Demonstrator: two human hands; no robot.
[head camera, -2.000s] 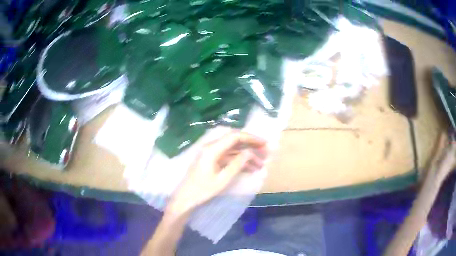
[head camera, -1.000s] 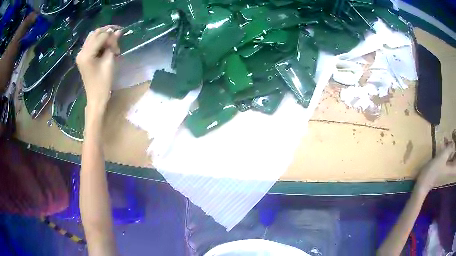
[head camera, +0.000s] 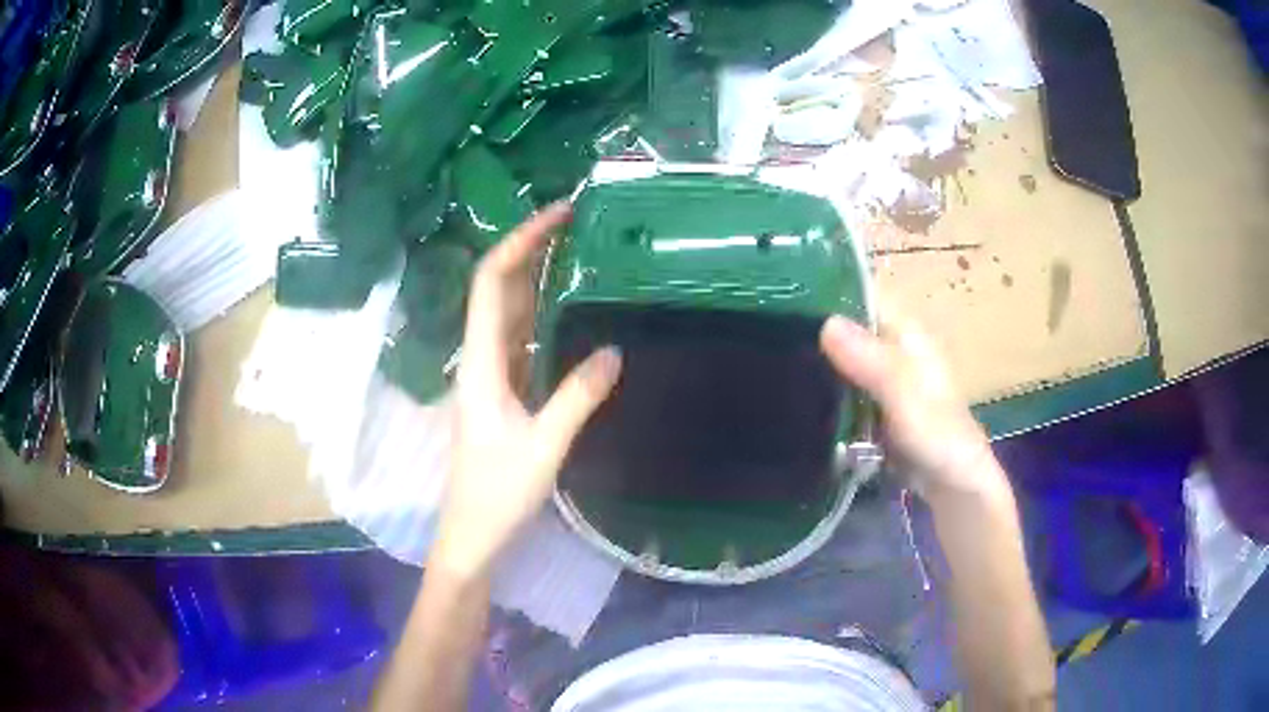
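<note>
A glossy green housing (head camera: 710, 251) with a pale rim and a large black recess (head camera: 703, 403) is held up in front of me at the table edge. My left hand (head camera: 518, 376) grips its left side, with the thumb over the black recess. My right hand (head camera: 926, 403) holds its right side, above a small metallic side fitting (head camera: 863, 454). A heap of small green covers (head camera: 480, 188) lies behind it and to its left, partly hidden by the housing.
White ribbed sheet (head camera: 376, 459) lies under the heap and hangs over the table edge. Waiting housings (head camera: 128, 383) lie at left. A pale dish (head camera: 818, 111), white scraps (head camera: 905, 174) and a dark flat slab (head camera: 1086, 98) are at right. A person's sleeve shows lower left.
My left hand has moved from the left of the table to the middle, and a housing is now held between both hands. The view has shifted.
</note>
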